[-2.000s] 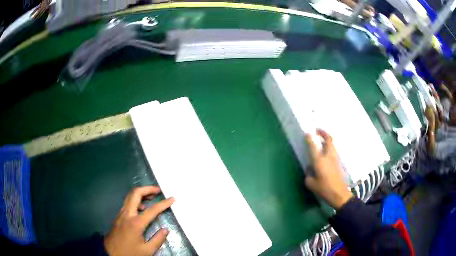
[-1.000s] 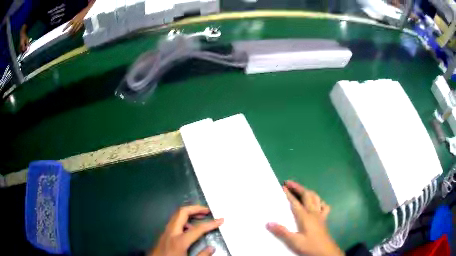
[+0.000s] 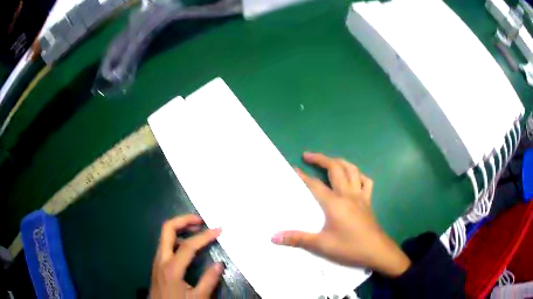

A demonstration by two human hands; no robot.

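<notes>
White power strips point(image 3: 234, 169) lie side by side on the green bench, looking like one white sheet, tilted from upper left to lower right. My left hand point(image 3: 186, 257) is at their left edge, thumb and index finger meeting near the edge; whether a tiny bit is between them cannot be told. My right hand point(image 3: 342, 216) spans the strips' right side, thumb on the white face and fingers over the right edge. A blue parts tray point(image 3: 48, 257) with tiny pale bits stands at the lower left.
A stacked batch of strips point(image 3: 438, 76) with a row of cords lies at right. A red bin point(image 3: 497, 251) is lower right. A bagged cord point(image 3: 131, 44) runs to a strip at the top. Grey-white blocks point(image 3: 79, 29) stand upper left. A speckled yellow strip point(image 3: 102, 169) edges the darker surface.
The view has shifted and turned. My right hand has moved from the stacked batch onto the nearer strips. My left hand has stayed at their left edge.
</notes>
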